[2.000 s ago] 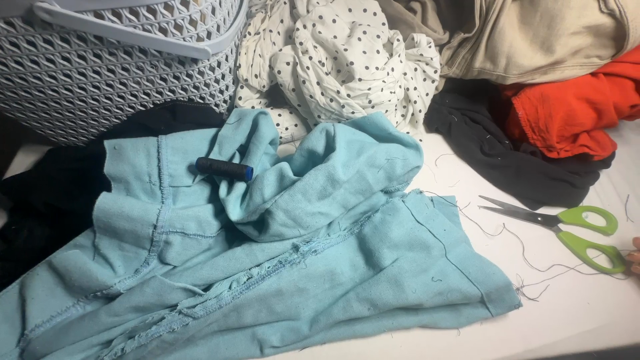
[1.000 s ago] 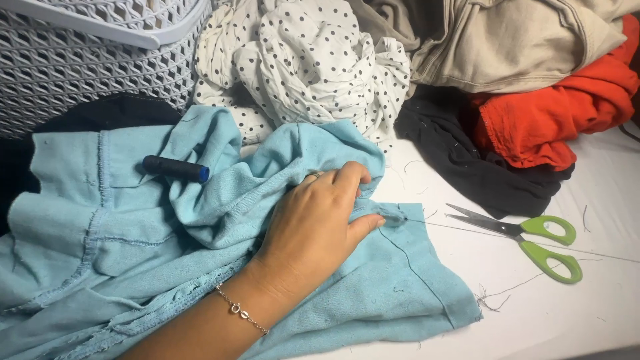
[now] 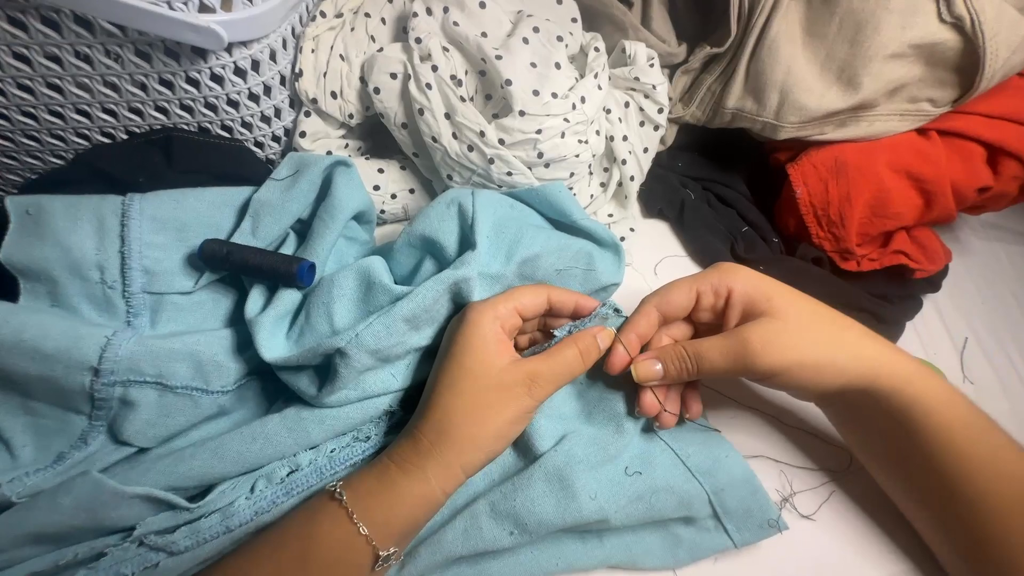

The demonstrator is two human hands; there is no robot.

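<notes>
A light blue fabric garment (image 3: 640, 472) with overlocked seams lies spread across the white surface. My left hand (image 3: 512, 368), with a chain bracelet at its wrist, pinches the frayed seam edge (image 3: 572, 324) of this garment between thumb and fingers. Close beside it on the right, my right hand (image 3: 696, 344) has a dark thread (image 3: 658, 398) running by its thumb and fingertips; whether a needle is there cannot be seen. More thread trails over the white surface to the lower right. A spool of dark thread (image 3: 252, 262) with a blue end rests on the garment at the left.
A grey woven plastic basket (image 3: 160, 88) stands at the upper left. Behind the garment lie a white polka-dot cloth (image 3: 512, 96), a beige garment (image 3: 832, 72), a red cloth (image 3: 912, 192) and a black cloth (image 3: 720, 208). A sliver of green handle shows behind my right wrist.
Two seconds ago, neither hand was on the garment; one second ago, my left hand lay on it. Now my right hand has come in beside it, largely covering the green-handled scissors. The view is closer.
</notes>
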